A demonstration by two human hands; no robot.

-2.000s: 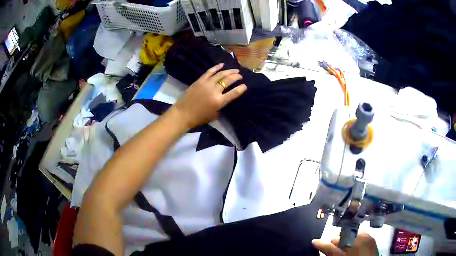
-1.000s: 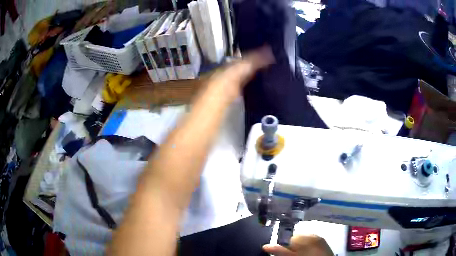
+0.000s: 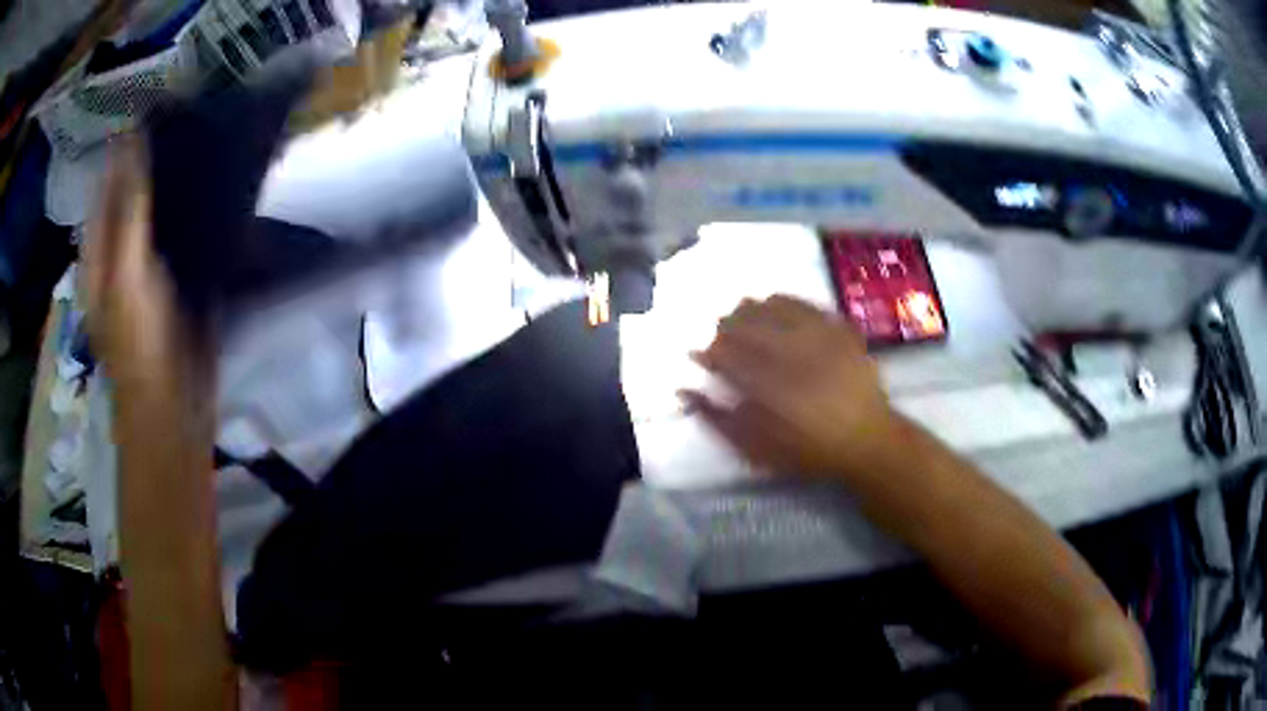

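A dark fabric panel (image 3: 473,472) lies from the needle area of the white sewing machine (image 3: 834,111) to the table's front edge at left. My left hand (image 3: 128,264), blurred at the far left, grips a bunch of dark fabric (image 3: 216,174). Pale grey fabric with dark stripes (image 3: 417,313) lies between that hand and the machine. My right hand (image 3: 785,375) is on the white bed right of the needle, fingers curled and slightly apart, with nothing visible in it. A small grey-white piece (image 3: 650,549) lies at the front edge beside the dark panel.
A smartphone (image 3: 887,288) with a red screen lies behind my right hand. Dark thread snips (image 3: 1063,389) and a small round metal item (image 3: 1142,382) lie further right. A white perforated basket (image 3: 118,104) stands at the back left. The machine's blue-grey cylinder (image 3: 634,285) hangs at the needle.
The view has swung right and down. My left hand has carried the dark fabric from the back to the far left. My right hand now shows fully, away from the needle.
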